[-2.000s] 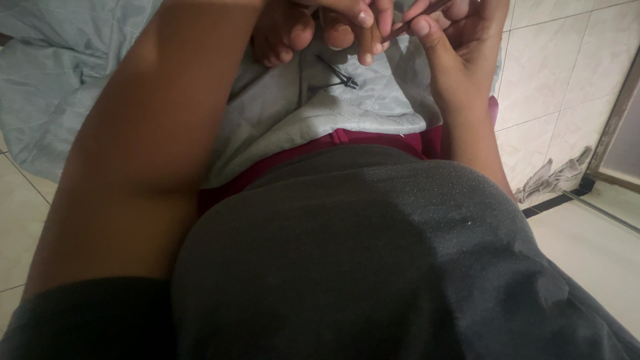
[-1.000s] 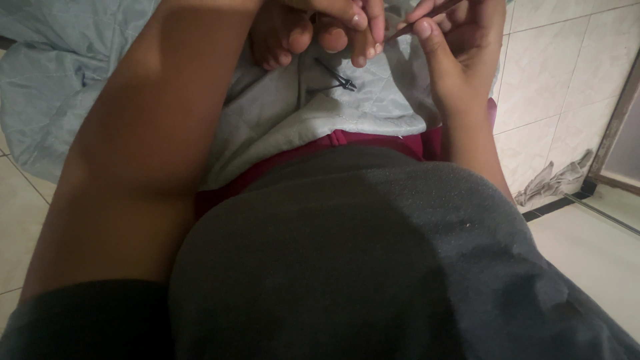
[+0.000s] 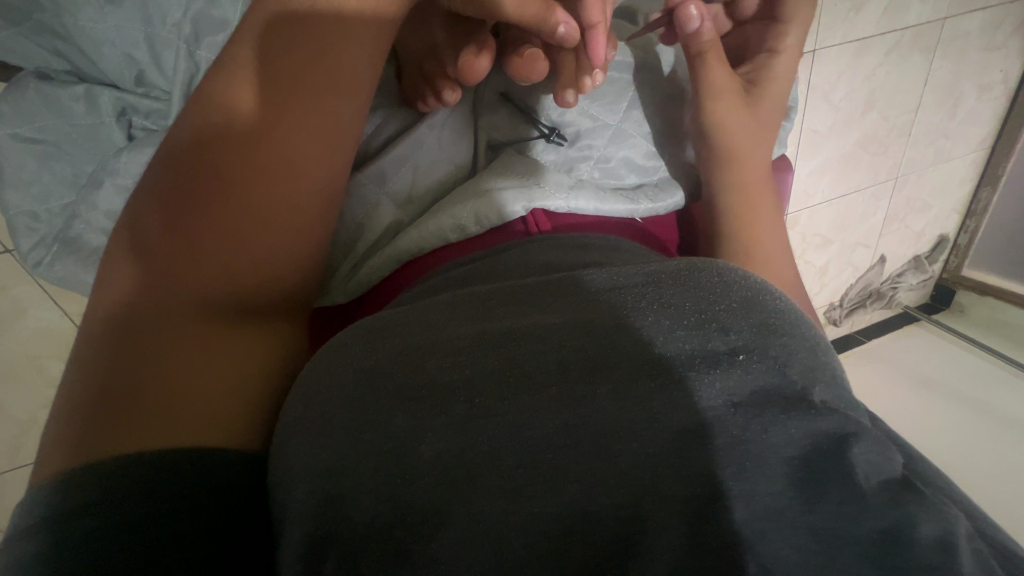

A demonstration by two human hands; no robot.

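At the top of the head view, my left hand rests on the toes of one bare foot, its fingers around them; the top of the hand is cut off by the frame. My right hand pinches a thin reddish-brown pointed tool between thumb and fingers, its tip close beside those toes. The other bare foot is just to the left. A small black object with thin strands lies below the toes on a grey quilted cloth; its kind is unclear.
My dark grey shirt fills the lower middle, with maroon cloth above it. Pale tiles stand at the right, near a crumpled grey cloth by a black tile strip. More quilted cloth spreads at the upper left.
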